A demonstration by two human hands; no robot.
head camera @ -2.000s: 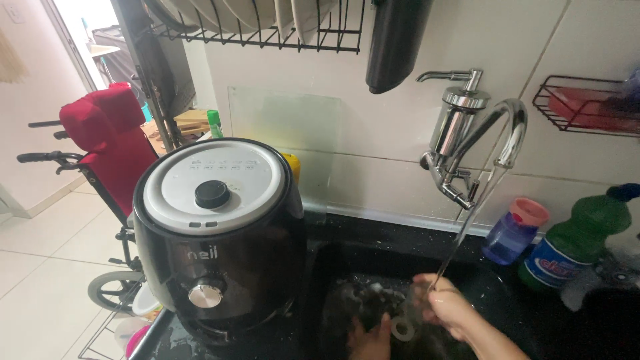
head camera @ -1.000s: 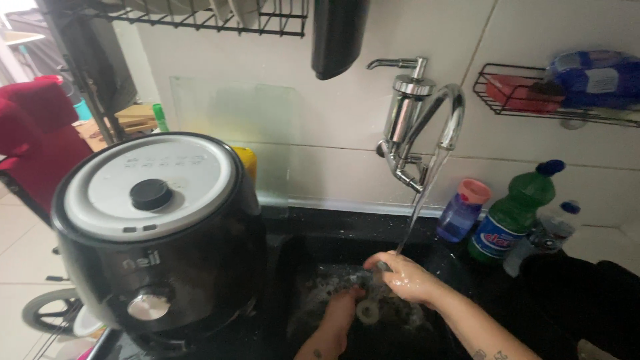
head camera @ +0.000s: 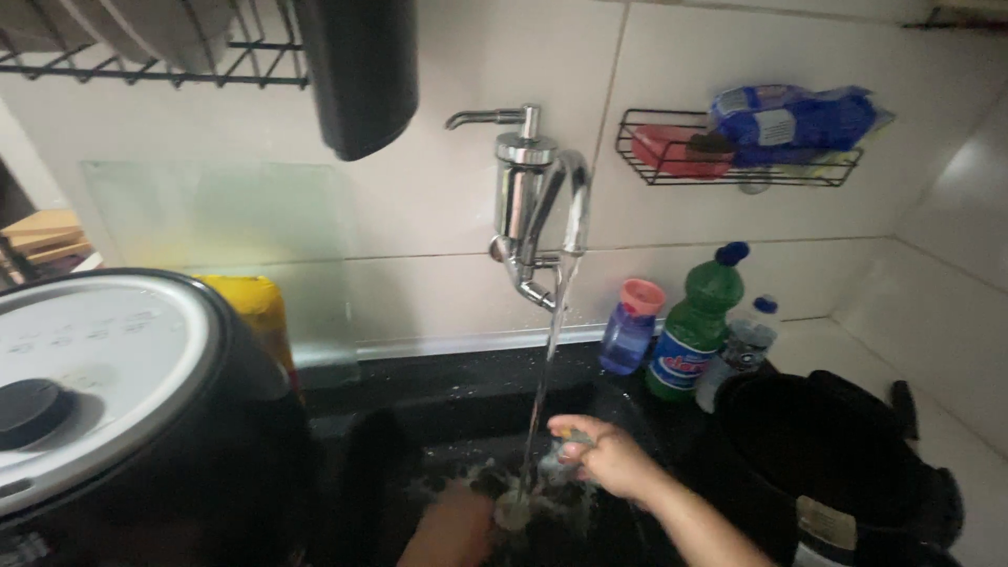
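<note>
Water runs from the curved spout of a chrome wall faucet (head camera: 579,205) into a black sink (head camera: 378,409). My right hand (head camera: 610,457) is just right of the stream, its fingers closed round a wet, soapy greyish sponge or cloth (head camera: 561,461) with a yellowish bit. Low in the sink, left of the stream, my left hand (head camera: 461,512) is blurred and its fingers are hard to make out; whether it holds anything does not show. A pale round piece (head camera: 513,512), perhaps the drain, lies beside it among suds where the water lands.
An air fryer (head camera: 110,354) stands at the left, a black pot or basket (head camera: 819,441) at the right. Behind the sink are a purple bottle (head camera: 628,335), a green bottle (head camera: 693,315) and a clear bottle (head camera: 740,350). A wire shelf (head camera: 740,183) and a dish rack (head camera: 157,77) hang above.
The view has turned rightward and come closer to the sink. My right hand, which was under the stream, is now right of it, with the soapy item showing.
</note>
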